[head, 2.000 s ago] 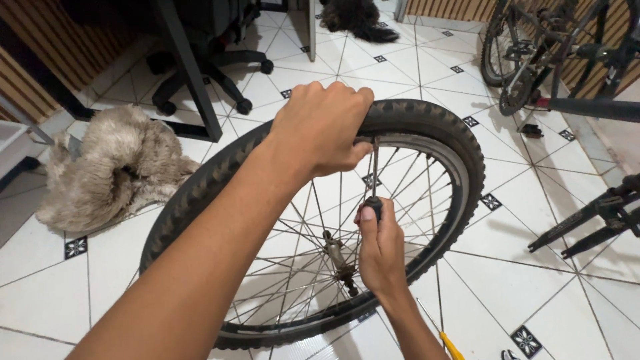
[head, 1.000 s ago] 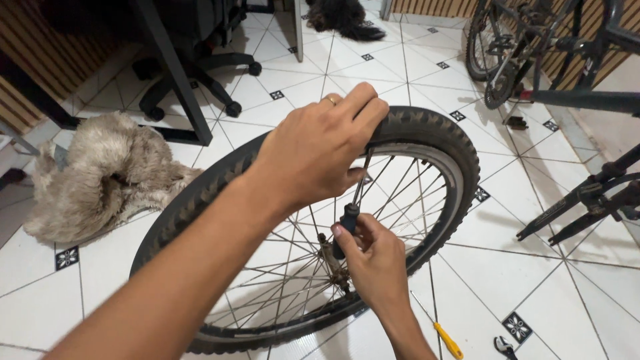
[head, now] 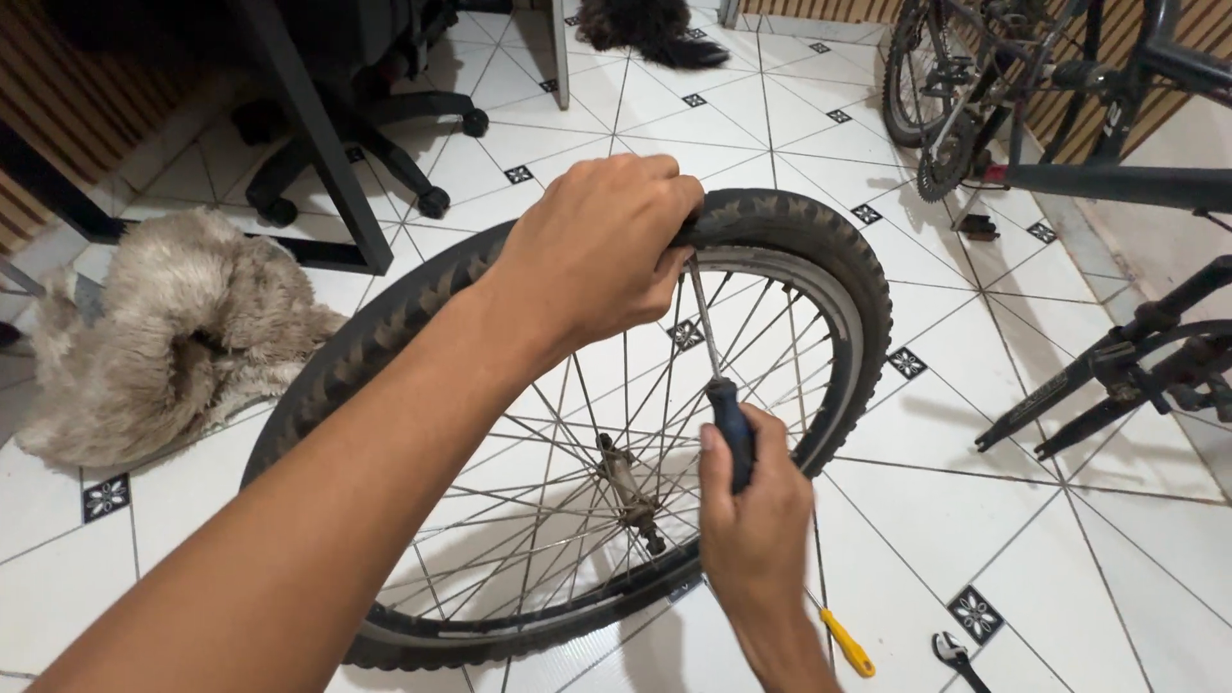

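A bicycle wheel with a knobby black tire point(head: 799, 217) stands tilted on the tiled floor, its spokes and hub point(head: 630, 491) facing me. My left hand point(head: 606, 245) grips the tire at the top of the wheel, fingers curled over the tread. In my right hand point(head: 756, 491) is a screwdriver with a dark blue handle point(head: 733, 433). Its metal shaft points up to the rim edge beside my left fingertips; the tip is hidden there. A yellow-handled screwdriver point(head: 847, 642) and an adjustable wrench point(head: 953, 653) lie on the floor at the lower right.
A bicycle frame point(head: 1107, 183) with a fork point(head: 1107, 375) occupies the right side. At the left are a fluffy beige bundle point(head: 183, 327), a dark metal table leg point(head: 318, 144) and an office chair base point(head: 375, 144). A dark furry thing point(head: 654, 29) lies at the back.
The blue-handled screwdriver's handle has swung away from the hub toward the right since a second ago, with my right hand on it. My left hand stays on the top of the tire.
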